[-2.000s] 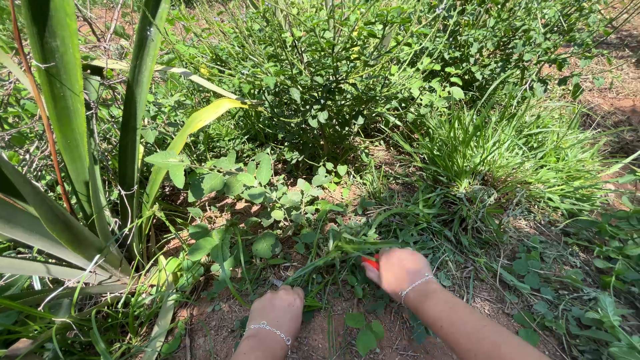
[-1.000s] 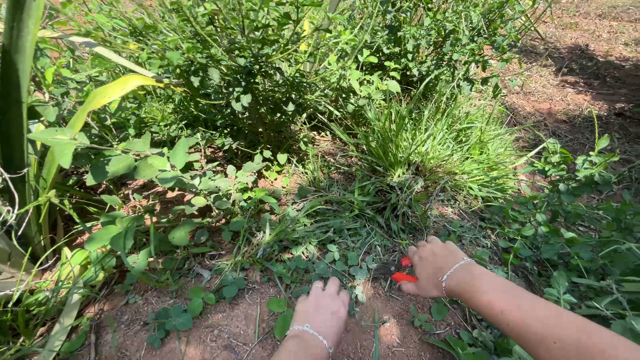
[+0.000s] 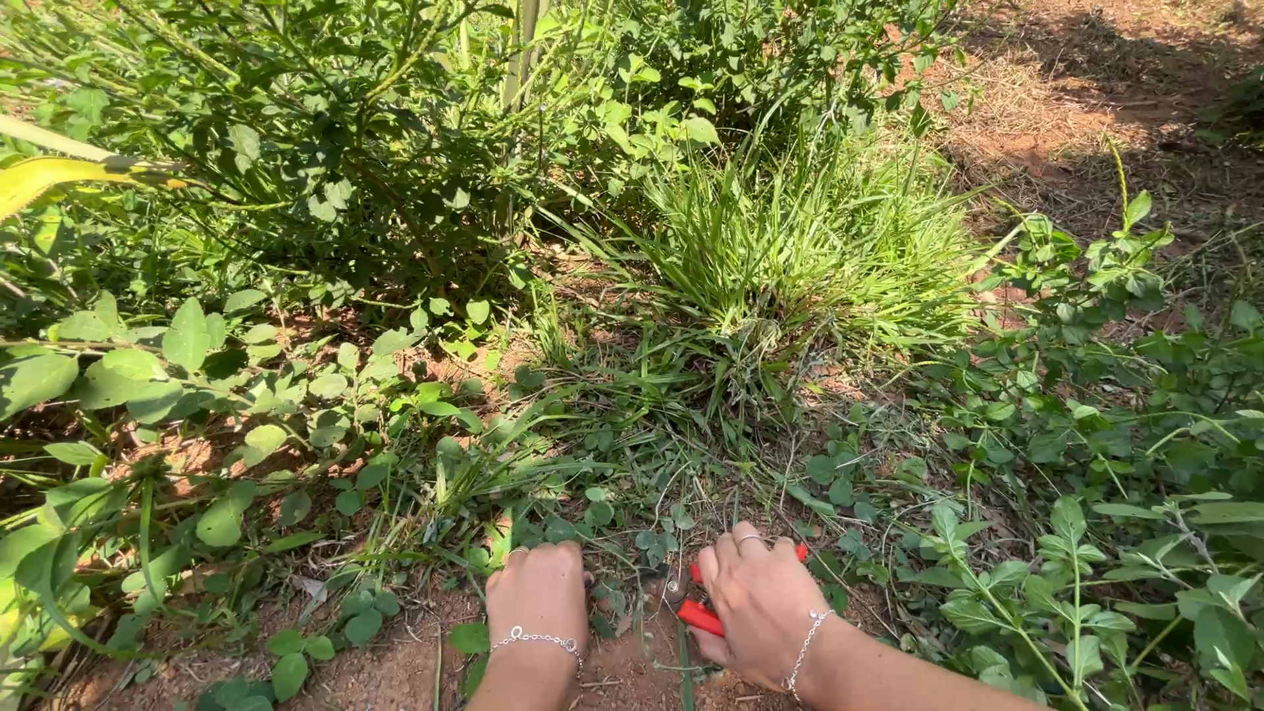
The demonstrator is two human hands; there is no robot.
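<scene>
My right hand [image 3: 755, 602] grips a tool with red handles [image 3: 699, 616], perhaps pruning shears, low in the view right of the middle. The tool's working end is mostly hidden among low weeds. Left of it, my left hand [image 3: 538, 592] is curled with its back up, close over the ground plants; its fingertips are hidden, and I cannot tell whether it holds anything. Each wrist wears a silver-coloured chain bracelet. Just beyond both hands lie low round-leaved weeds [image 3: 597, 509] and grass blades.
A dense grass clump [image 3: 790, 247] grows ahead of my hands. A leafy bush [image 3: 375, 148] stands at the upper left, and broad-leaved weeds [image 3: 1066, 573] crowd the right. Reddish soil [image 3: 385, 642] shows near me, with dry ground [image 3: 1066, 109] at the upper right.
The view has shifted to the right. Two seconds ago my hands were at long grass blades; now they are lower, by the small weeds. The red-handled tool remains in my right hand.
</scene>
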